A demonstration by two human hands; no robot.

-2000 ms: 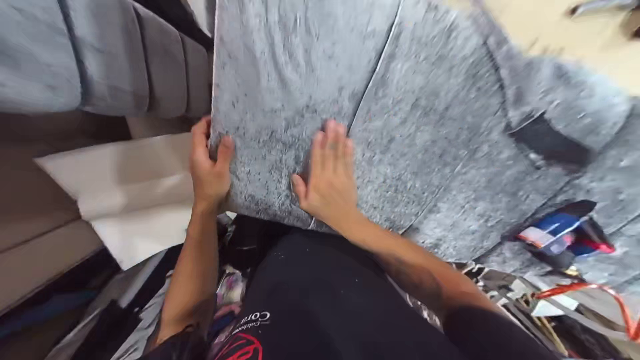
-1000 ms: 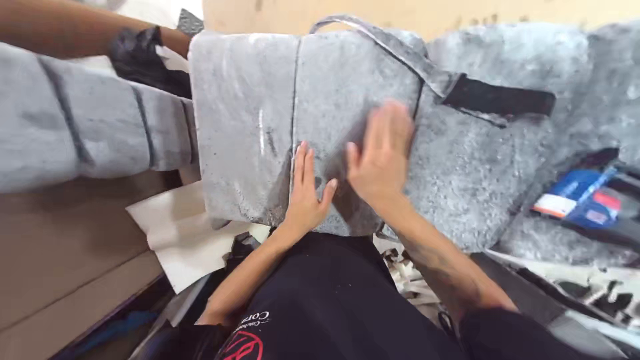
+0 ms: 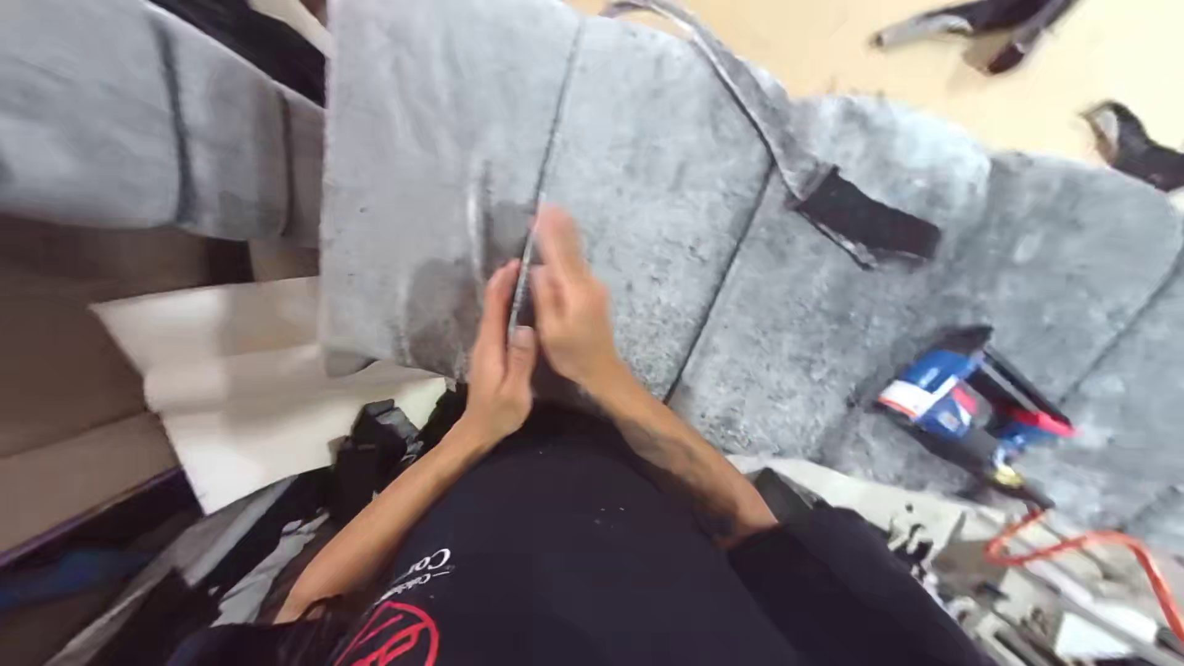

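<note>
A grey upholstered cushion panel (image 3: 666, 185) with stitched channels lies in front of me. My left hand (image 3: 502, 361) rests edge-on against its fabric, beside a seam near the front edge, fingers extended. Just to the right, my right hand (image 3: 572, 305) is upright along the same seam, its fingertips blurred; the two hands are close together and neither grips anything. A strip of grey fabric with a black end piece (image 3: 869, 220) lies across the panel. To the right, a blue and black pneumatic staple gun (image 3: 953, 398) rests on the upholstery.
An orange air hose (image 3: 1101, 536) runs from the tool. At left are another channelled grey upholstered piece (image 3: 92, 120) and a white sheet (image 3: 250, 370). Dark scraps (image 3: 1133, 148) lie on the pale surface beyond. Assorted materials lie below the panel's front edge.
My hands, apart and flat on the fabric a second ago, have come close together at the seam. Two seconds ago my left hand held the panel's left edge. The view has shifted.
</note>
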